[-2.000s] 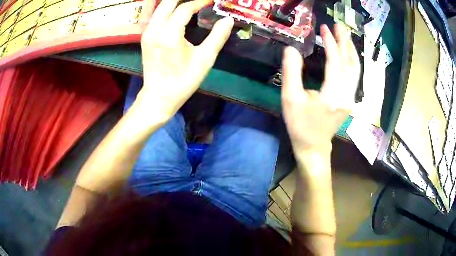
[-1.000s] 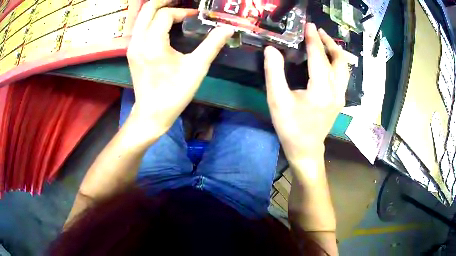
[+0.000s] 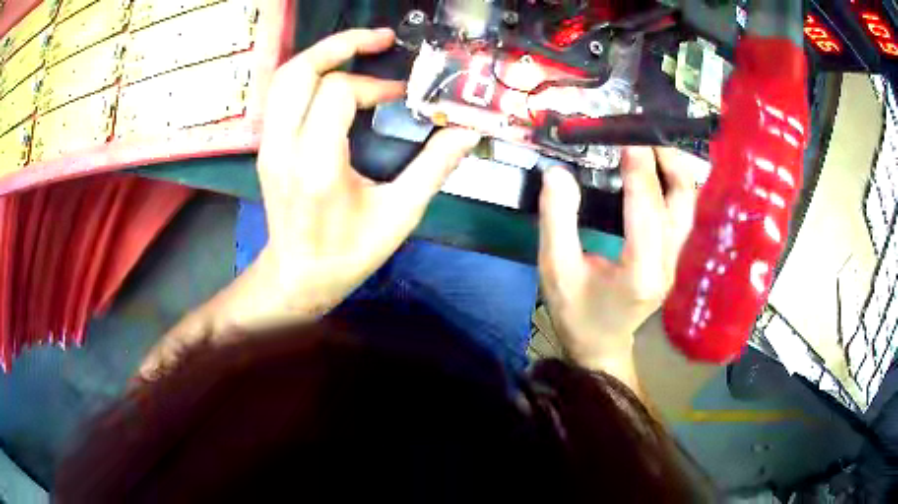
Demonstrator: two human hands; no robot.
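Note:
The test fixture lies at the bench edge in front of me. On it, a display board under a clear plate glows red, with a white-lit digit at its left end. The red clamp handle hangs over the right side, large and close to the camera. My left hand is at the board's left end, fingers and thumb apart, thumb tip at its front edge. My right hand is at the fixture's front right, thumb and fingers apart, partly hidden by the handle. Neither hand shows a clear grip.
A red-edged tray with rows of yellow boards is at the left. Stacked red trays stand below it. A taped clear piece is right of the plate. Digital panel meters glow at top right. Brown cardboard with white boards is at the right.
The view has shifted, showing more of the fixture and meters. The red handle now hangs in view at the right. Both hands stay around the fixture, fingers apart, and appear lower in the picture.

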